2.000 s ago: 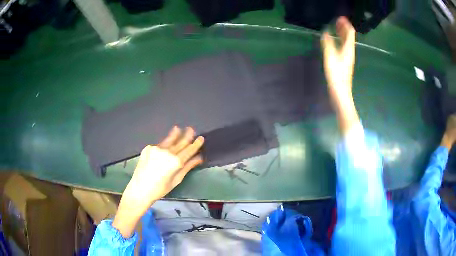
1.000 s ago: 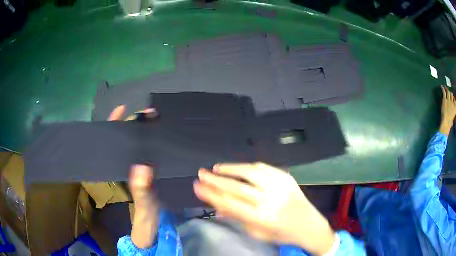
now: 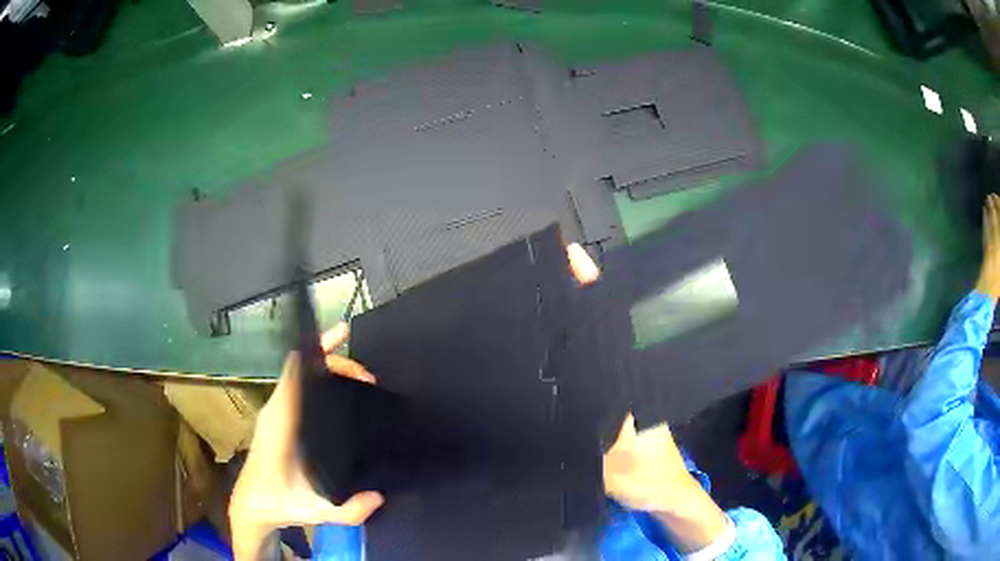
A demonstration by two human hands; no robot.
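Observation:
A black die-cut sheet (image 3: 472,405) is held up above the table's near edge and my lap. My left hand (image 3: 291,460) grips its left part, where a flap (image 3: 313,362) stands bent up, seen nearly edge-on. My right hand (image 3: 647,471) grips it near the middle, with one fingertip showing above the sheet and the rest partly hidden behind it. The sheet's right part is blurred and has a rectangular window (image 3: 691,301) with the table showing through. Beyond it a stack of blanks (image 3: 439,153) lies flat on the green table.
Cardboard cartons (image 3: 110,460) stand below the table at the left. A red stool (image 3: 762,433) and a co-worker's blue sleeve (image 3: 943,384) are at the right. A white post (image 3: 225,20) and black pieces (image 3: 921,24) are at the far side.
The held sheet has turned, its left flap now bent upright and its windowed right part swung up and right. My right hand has moved right and now grips the sheet. More of the stack's left end shows.

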